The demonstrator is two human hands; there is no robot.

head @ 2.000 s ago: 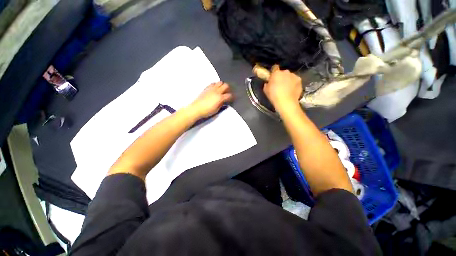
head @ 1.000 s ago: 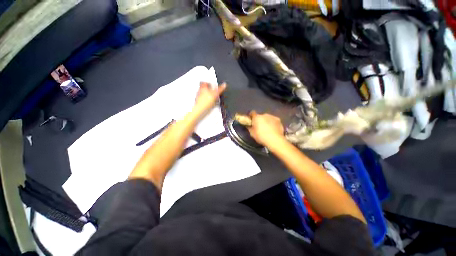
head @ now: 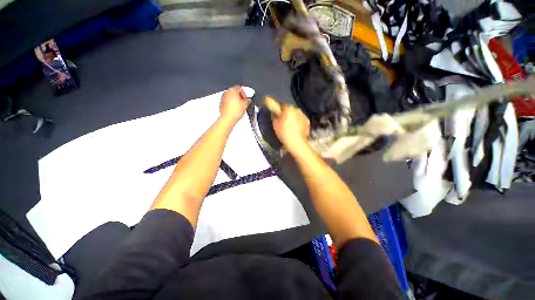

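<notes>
A large white garment panel [head: 135,140] lies flat on the dark grey pressing table. A long dark seam [head: 241,181] and shorter dark strips show on it, partly hidden by my left forearm. My left hand [head: 234,104] pinches the panel's far right corner. My right hand [head: 291,125] grips the light handle of a steam iron [head: 267,130]. The iron's curved metal edge lies along the panel's right edge. A pale cloth-wrapped hose [head: 352,140] runs from the iron to the right.
A crumpled black cloth bundle [head: 363,82] sits beyond the iron. A phone [head: 57,65] lies at the far left. Cut black and white pieces [head: 463,129] heap on the right. A blue basket [head: 384,231] stands below the table edge. Dark and white pieces [head: 29,263] lie lower left.
My left hand has closed on the panel's far corner. The iron has moved from beside the black bundle to the panel's right edge, then farther up along it. The camera view has shifted.
</notes>
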